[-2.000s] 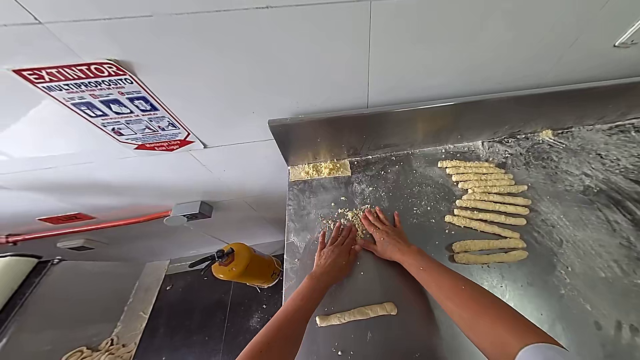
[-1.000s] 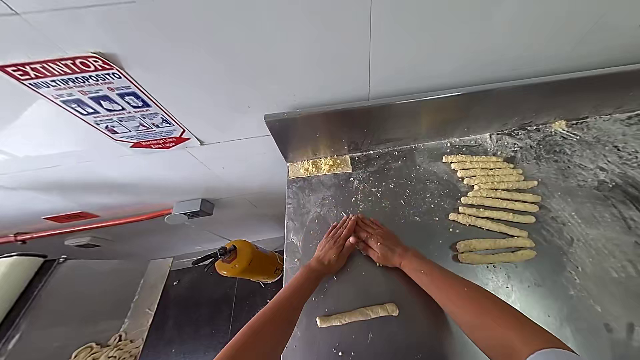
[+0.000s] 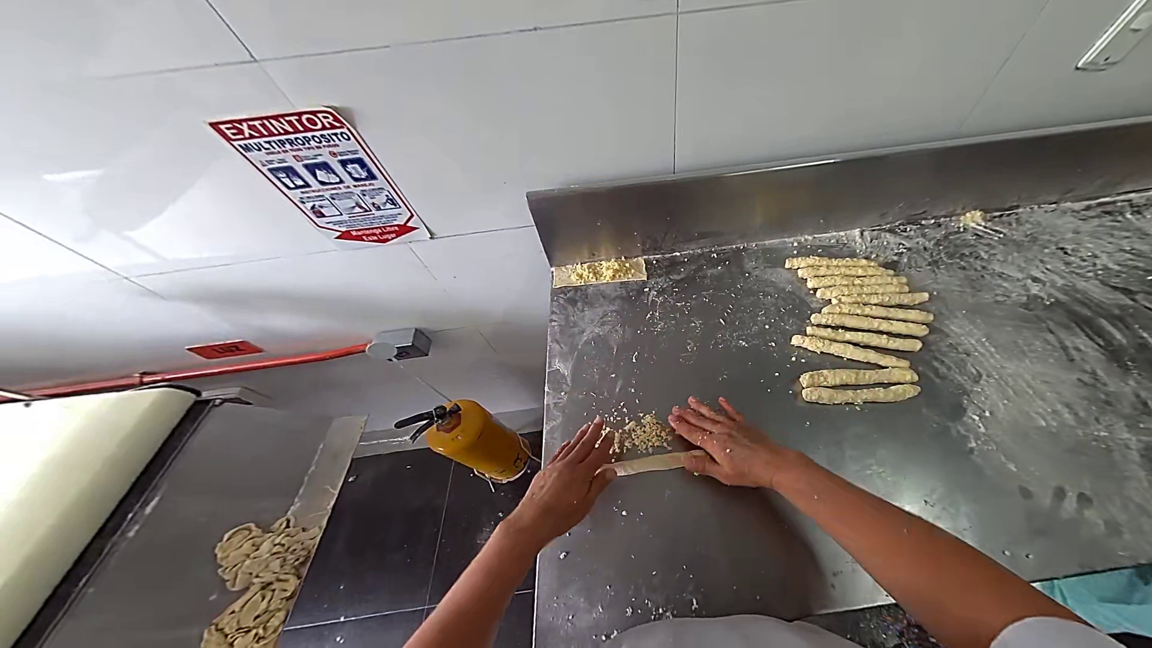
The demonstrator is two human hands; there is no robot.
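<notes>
A single dough strip (image 3: 655, 463) lies across the steel table between my hands. My left hand (image 3: 562, 481) rests flat at its left end, fingers extended. Over its right end lies my right hand (image 3: 731, 445), palm down with fingers spread. A small heap of pale crumbs (image 3: 644, 433), perhaps grated cheese, sits just beyond the strip, between my fingertips. Farther right, several crumb-coated dough sticks (image 3: 868, 324) lie side by side in a column. My palms hide both ends of the strip.
A strip with more crumbs (image 3: 599, 272) lies at the table's back left corner, by the steel backsplash (image 3: 810, 200). Flour streaks the right side. Left of the table are a yellow fire extinguisher (image 3: 479, 441) and a lower surface holding twisted dough (image 3: 261, 576).
My hands were close together over the crumbs; now they are apart, on the ends of a strip. The crumb heap between them is uncovered. The view has shifted.
</notes>
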